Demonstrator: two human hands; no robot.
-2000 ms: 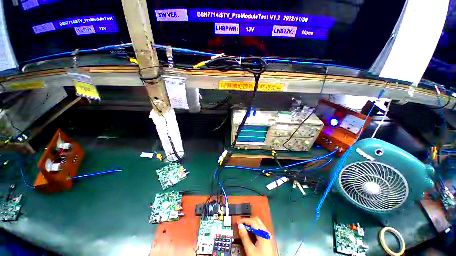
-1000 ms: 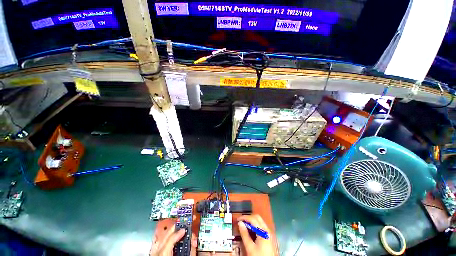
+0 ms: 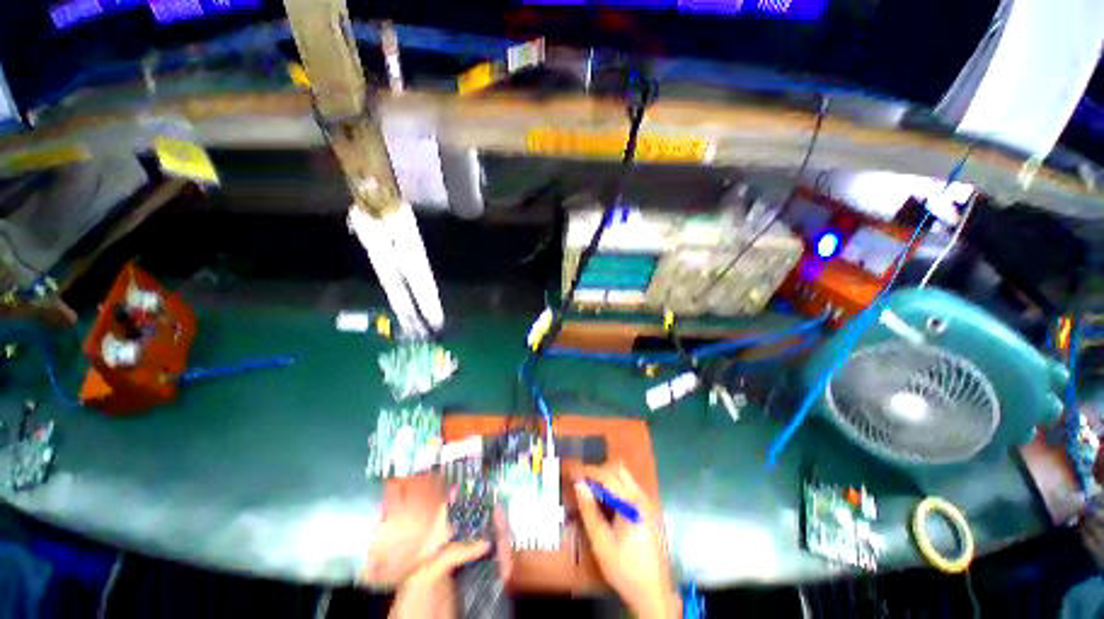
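A green-white main board lies on the orange-brown fixture plate, blurred, with black connector blocks and thin cords at its back edge. My left hand holds a long black remote control, just left of the board and partly over its left side. My right hand holds a blue marker pen at the board's right side. Whether its fingers touch the board is too blurred to tell.
Two boards lie left and behind the plate, the nearer one beside it. An oscilloscope stands behind. A teal fan, a tape ring and another board are at the right. An orange-brown box stands far left.
The view has tilted down, so the bench sits higher in the picture. My left hand came in with the remote, which now lies closer to the board. My right hand keeps the pen.
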